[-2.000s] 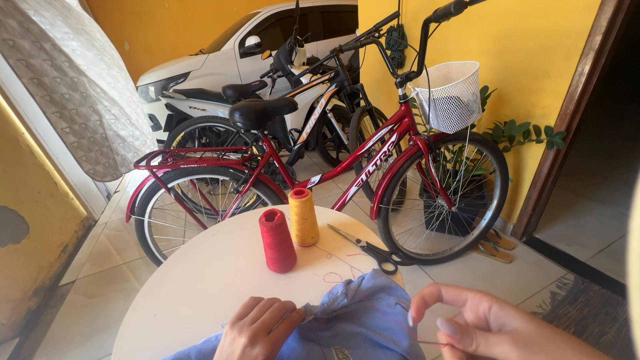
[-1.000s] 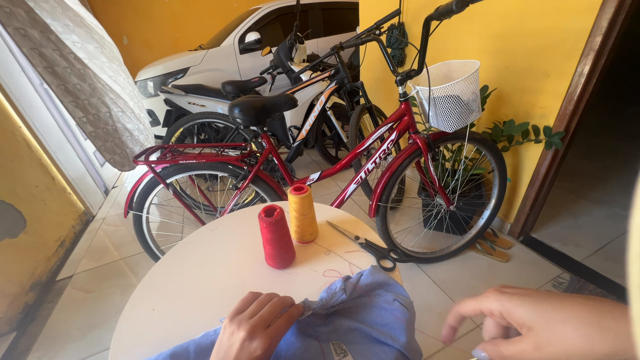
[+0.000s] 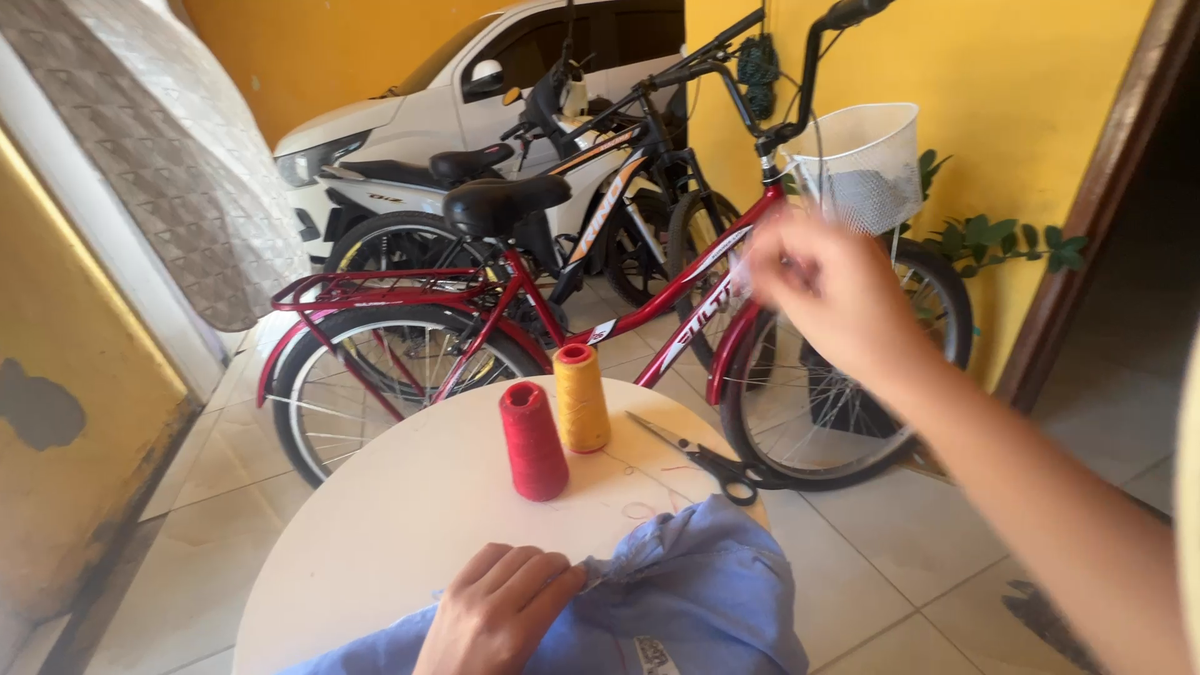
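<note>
My left hand (image 3: pixel 506 609) grips a gathered edge of the blue cloth (image 3: pixel 694 581), which lies over the near part of the round table. My right hand (image 3: pixel 811 272) is raised in front of the red bicycle, blurred, with its fingertips drawn together; whether a needle or thread is between them cannot be told. A red thread cone (image 3: pixel 534 445) and a yellow thread cone (image 3: pixel 581 398) stand upright side by side beyond the cloth. Black-handled scissors (image 3: pixel 703 459) lie to their right near the table's edge. Loose bits of red thread (image 3: pixel 640 511) lie between cones and cloth.
The round white table (image 3: pixel 375 487) has a red bicycle (image 3: pixel 656 300) with a white basket (image 3: pixel 867 169) close behind it. Farther back are a second bicycle, a motorcycle and a white car (image 3: pixel 422 122). A patterned curtain (image 3: pixel 159 141) hangs at left; a potted plant stands at right.
My right hand, low at the right edge of the table before, has risen to the height of the bicycle's basket. My left hand has stayed on the cloth.
</note>
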